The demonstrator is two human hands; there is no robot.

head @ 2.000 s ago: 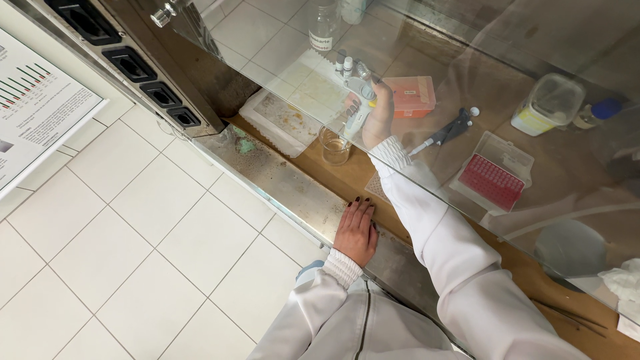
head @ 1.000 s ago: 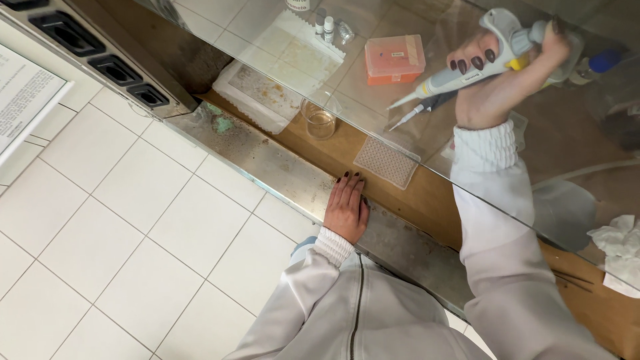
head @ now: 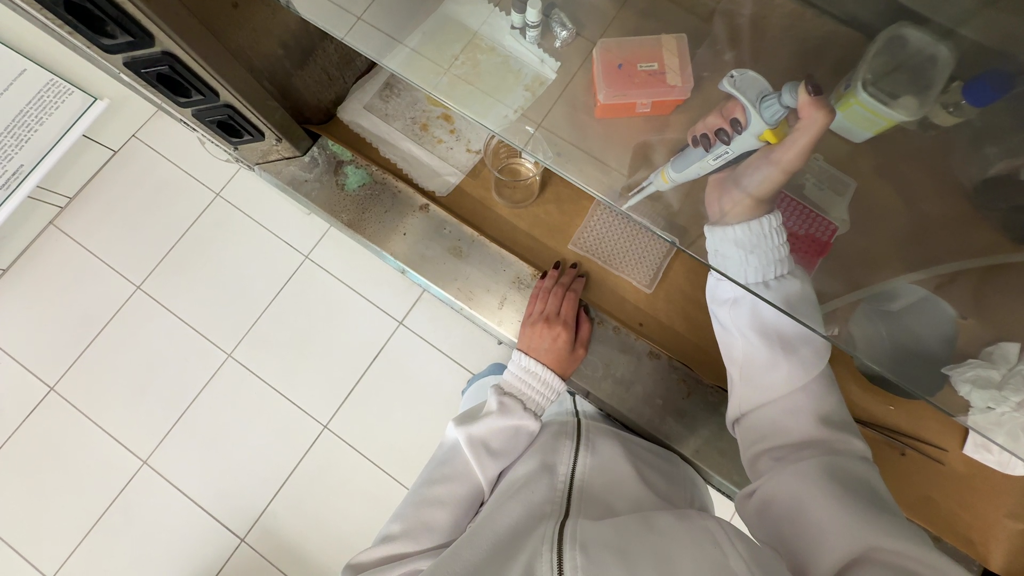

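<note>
Behind the glass sash, my right hand (head: 756, 160) grips a grey and white micropipette (head: 704, 156), thumb on its plunger. The pipette tip points down-left, over or close to the upper edge of a clear multi-well plate (head: 624, 244); contact cannot be told. My left hand (head: 556, 324) rests flat, fingers slightly spread, on the steel front ledge (head: 448, 256), holding nothing. A small glass beaker (head: 514, 180) with a little liquid stands left of the plate. A red tip rack (head: 804, 228) with its clear lid raised lies partly behind my right wrist.
An orange lidded box (head: 642, 76), small vials (head: 534, 22) and a stained white pad (head: 424, 120) are farther back. A clear tub (head: 892, 80) and blue-capped bottle (head: 988, 88) stand right. Crumpled tissue (head: 988, 380) and thin metal tools (head: 900, 440) lie lower right. The glass edge (head: 688, 252) crosses above my right forearm.
My right hand, near the beaker two seconds ago, moved right and holds the micropipette upright-tilted; since one second ago its tip has come to the well plate. My left hand stays on the ledge.
</note>
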